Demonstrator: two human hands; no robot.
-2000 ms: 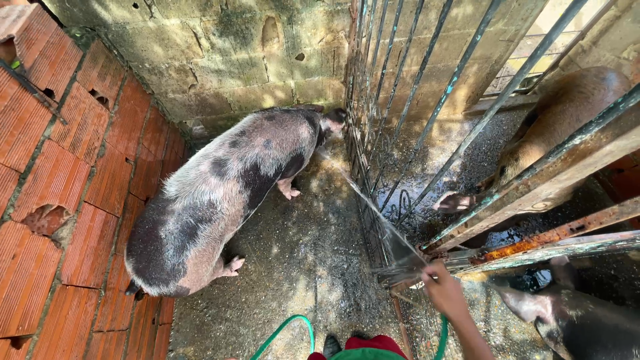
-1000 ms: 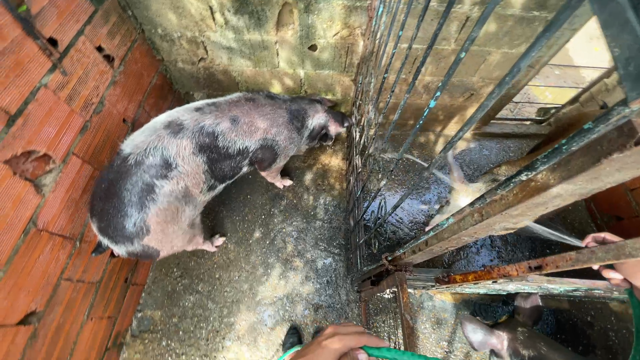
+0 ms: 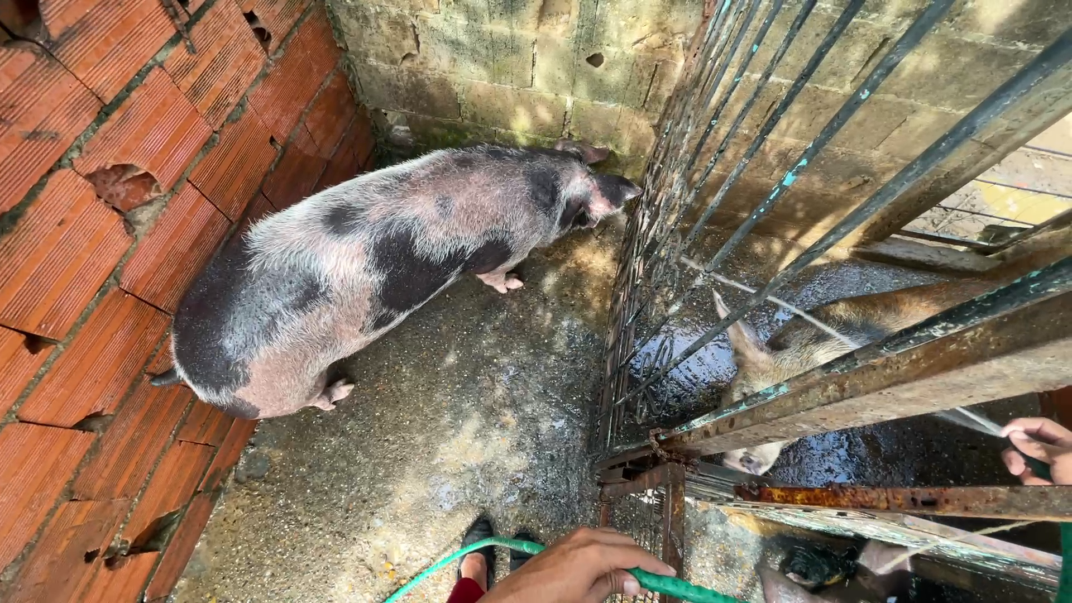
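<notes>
My left hand (image 3: 586, 565) is closed around a green hose (image 3: 461, 553) at the bottom centre. At the right edge my right hand (image 3: 1038, 450) grips the hose's dark end, and a water jet (image 3: 976, 421) leaves it leftward over the pen beyond the bars. In that pen a brown pig (image 3: 779, 360) stands on wet floor, partly hidden by a rail. A pink and black spotted pig (image 3: 394, 260) stands in the left pen, its snout close to the metal bars. Below the rusty rail another pig (image 3: 837, 578) shows in part.
A red hollow-brick wall (image 3: 109, 276) runs along the left, and a grey block wall (image 3: 519, 75) closes the back. Metal bars (image 3: 804, 159) and a rusty rail (image 3: 913, 501) divide the pens. My feet (image 3: 477, 544) stand on the wet concrete floor (image 3: 444, 435).
Two seconds ago a hand sprayed near the left pen's bars; now my right hand sprays farther right, over the brown pig. My left hand has come into view on the hose.
</notes>
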